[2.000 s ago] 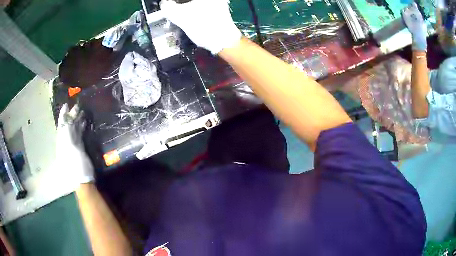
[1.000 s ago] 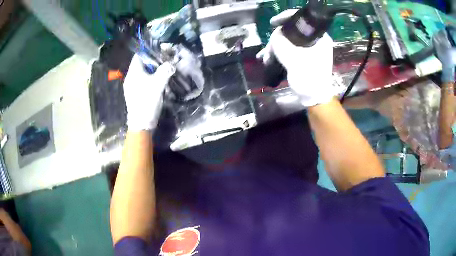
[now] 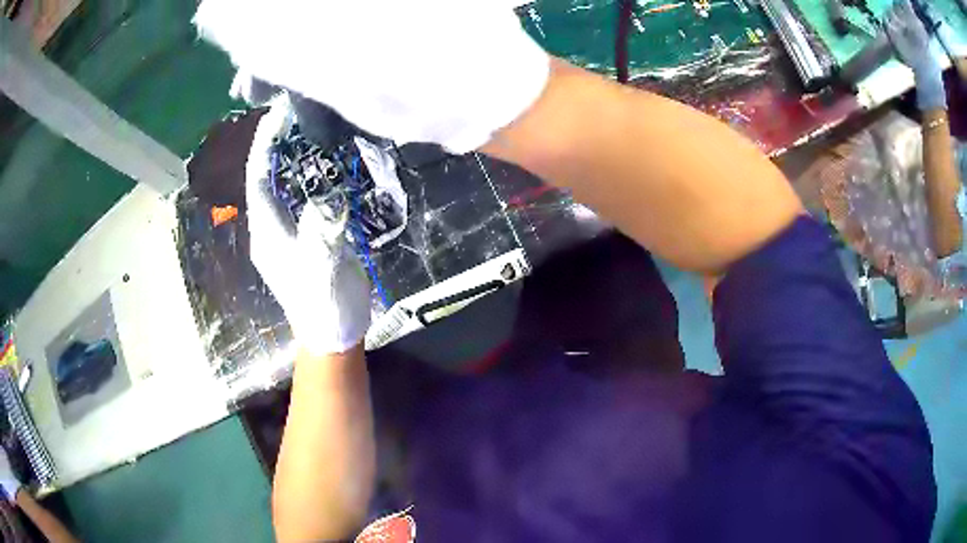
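Note:
My left hand [image 3: 308,255], in a white glove, holds a small dark assembly [image 3: 316,175] with bright metal details above the black mat. A thin blue strand or tool [image 3: 373,270] hangs from it beside the glove. My right hand [image 3: 392,64], also white-gloved, is large at the top edge, just above and right of the assembly, and is partly cut off. Its fingers and whatever they may hold are hidden behind the glove's back. A crumpled white cloth [image 3: 390,191] lies on the mat, partly behind the assembly.
The scratched black mat [image 3: 451,217] has a slotted silver-white handle [image 3: 461,297] at its front edge and an orange label [image 3: 224,215]. A picture sheet [image 3: 66,337] lies on the pale board at left. A metal rail [image 3: 797,45] and another person's gloved hand [image 3: 914,48] are at right.
My right hand, which held the black driver, has moved left and up over the assembly. The driver and its looped cable no longer show clearly. The assembly in my left hand is now more visible.

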